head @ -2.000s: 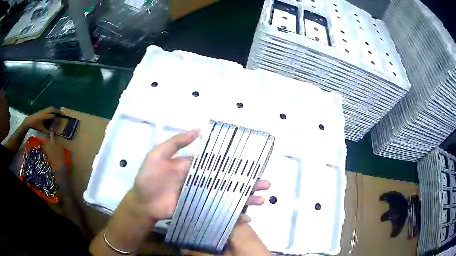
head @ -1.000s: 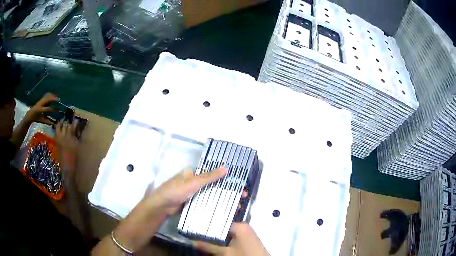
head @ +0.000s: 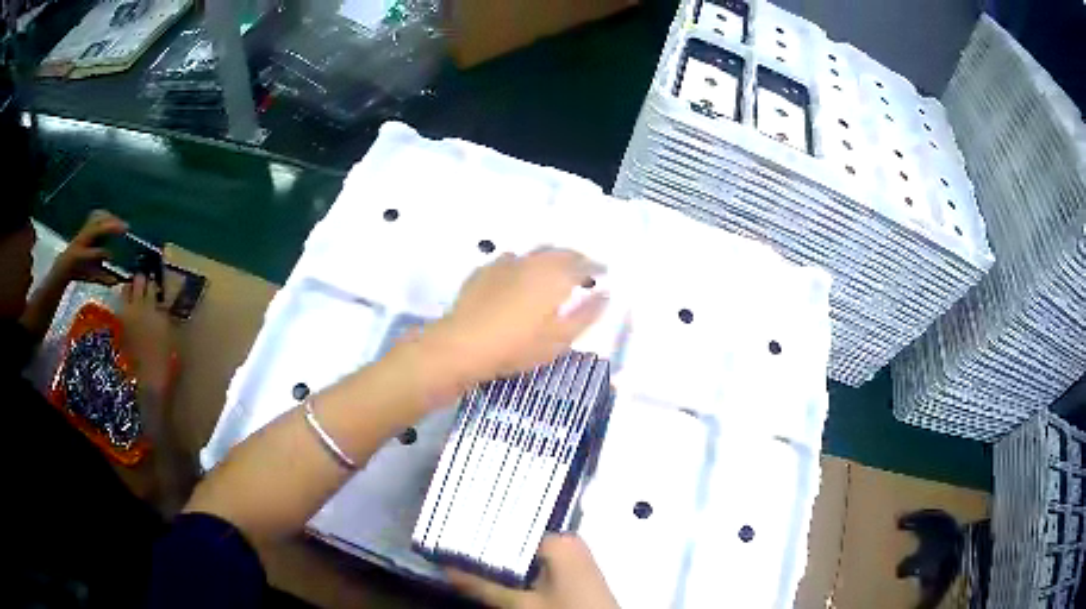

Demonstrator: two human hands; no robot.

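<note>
A stack of about ten phone middle frames (head: 506,476) stands on edge over the white blister tray (head: 703,256), silvery edges up. My right hand (head: 560,577) holds the stack at its near right corner; only part of the hand shows at the bottom edge. My left hand (head: 524,309) is at the far end of the stack, blurred, with the palm down and the fingers pointing right. The stack's far end is partly hidden under it, and whether it grips a frame cannot be told. Tray pockets with small dark holes show around the stack.
A tall tray stack (head: 786,179) with a few dark frames on top stands at the back right, more trays (head: 1012,238) beyond. A black curved object (head: 932,550) lies on cardboard (head: 887,512). At left, a neighbour's hands (head: 143,315) hold a frame by an orange basket (head: 143,450).
My left hand has moved from the stack's middle to its far end, up and right. The stack has shifted slightly left and down; my right hand still holds its near end.
</note>
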